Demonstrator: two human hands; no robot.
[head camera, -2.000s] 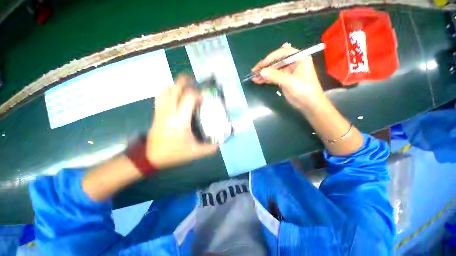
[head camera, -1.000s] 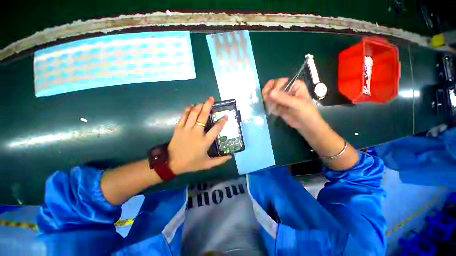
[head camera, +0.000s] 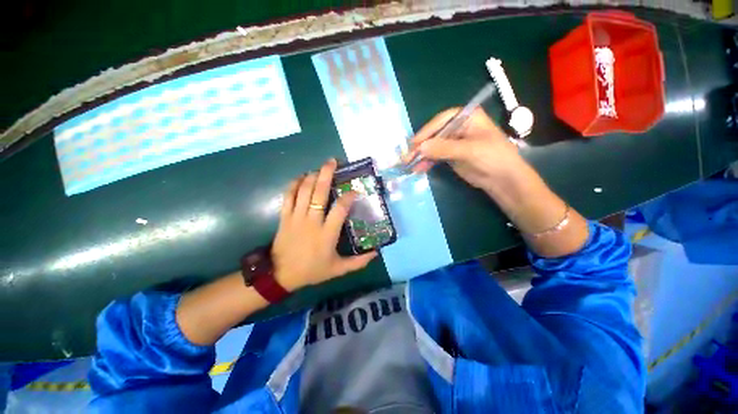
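Note:
The open phone unit (head camera: 371, 212) lies on the narrow sticker sheet (head camera: 422, 236), its green board and a silver area facing up. My left hand (head camera: 311, 230) holds it from the left, with a fingertip on its upper part and the thumb at its lower edge. My right hand (head camera: 465, 145) holds the tweezers (head camera: 467, 111), slanting down to the left, with the tips near the phone's upper right edge. Whether the tips hold a piece is too small to tell.
The wide sticker sheet (head camera: 178, 121) lies at the left. The wristwatch (head camera: 520, 121) lies beside the red parts bin (head camera: 641, 74), which holds small white parts (head camera: 604, 81). A pale worn edge (head camera: 194, 50) runs along the far side. A tiny white bit (head camera: 142, 221) lies at the left.
The phone, blurred in my left hand two seconds ago, now rests on the narrow sheet. Since a second ago, the tweezer tips have turned towards the phone's upper right edge.

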